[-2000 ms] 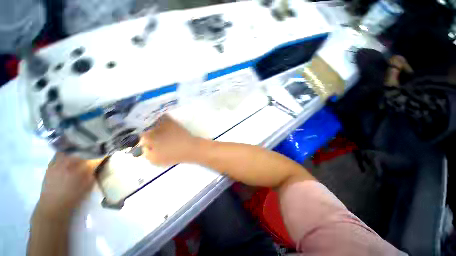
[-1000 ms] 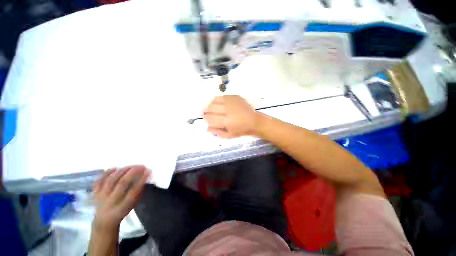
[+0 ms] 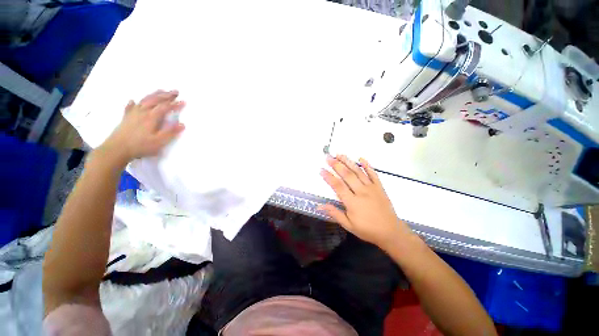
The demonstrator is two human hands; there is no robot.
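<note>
A large white fabric panel (image 3: 243,85) lies over the left and middle of the table and hangs over its front edge. My left hand (image 3: 152,125) is on the panel at the left, fingers partly spread; whether it pinches the cloth is unclear. My right hand (image 3: 358,197) lies palm down, fingers spread and empty, by the front left corner of the machine bed. The white sewing machine (image 3: 525,85) with a blue stripe stands at the right. Its presser foot and needle area (image 3: 387,118) is left of a dark round knob (image 3: 420,123), beyond my right hand.
A slim dark metal tool (image 3: 544,230) lies right of the bed. The grey ruler-like table edge (image 3: 460,241) runs along the front. Blue bins (image 3: 525,295) are below right. Heaped white fabric (image 3: 157,298) lies below left, near my left forearm.
The view has swung left. My left hand has moved from the front edge up and onto the panel at the left. My right hand has opened flat beside the bed corner.
</note>
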